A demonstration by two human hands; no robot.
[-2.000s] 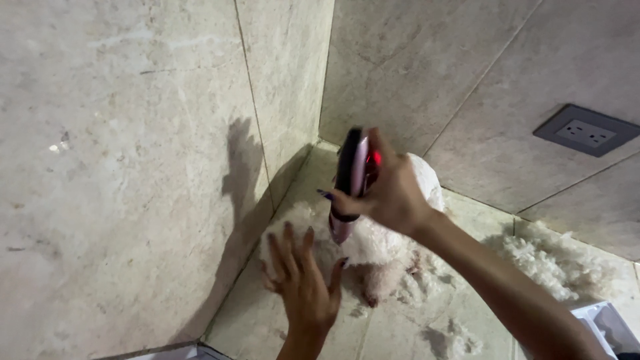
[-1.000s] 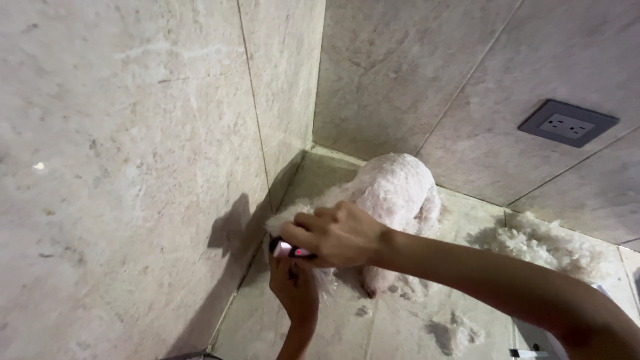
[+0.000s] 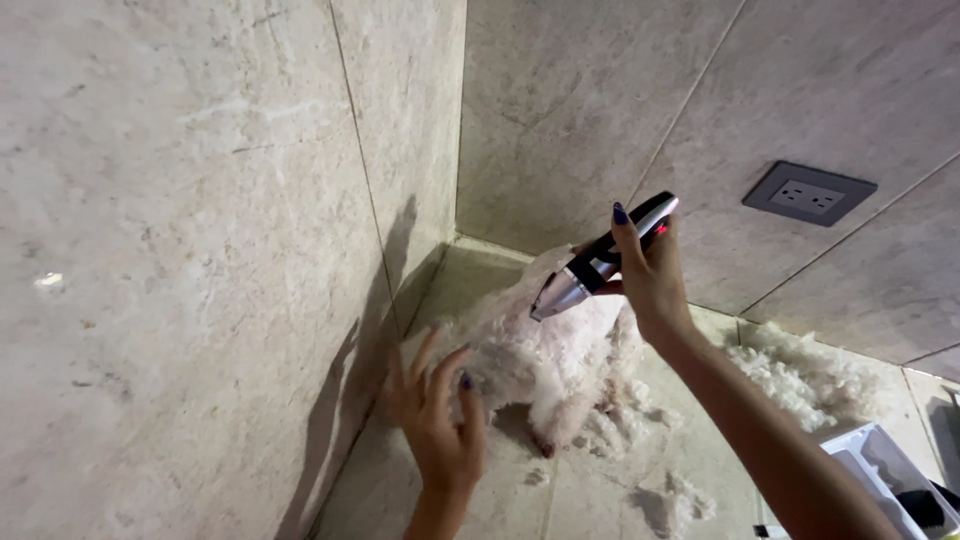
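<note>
A white curly-haired dog (image 3: 570, 352) stands in the tiled corner, its head end toward the left wall. My right hand (image 3: 649, 277) grips a silver-pink and black cordless hair clipper (image 3: 566, 289), with a small red light showing on it. The clipper's blade end points down and left, at the dog's back; whether it touches the coat I cannot tell. My left hand (image 3: 442, 420), fingers spread and slightly blurred, is at the shaggy hair on the dog's left-hand end in view. It does not plainly grasp anything.
A heap of cut white hair (image 3: 810, 375) lies by the right wall, with smaller tufts (image 3: 679, 502) on the floor. A white plastic tray (image 3: 874, 450) with a black item is at the lower right. An electrical outlet (image 3: 810, 193) is on the back wall.
My right hand has moved the clipper from the dog's left-hand end in view up and right over its back. My left hand, close to the clipper one second ago, is now apart from it.
</note>
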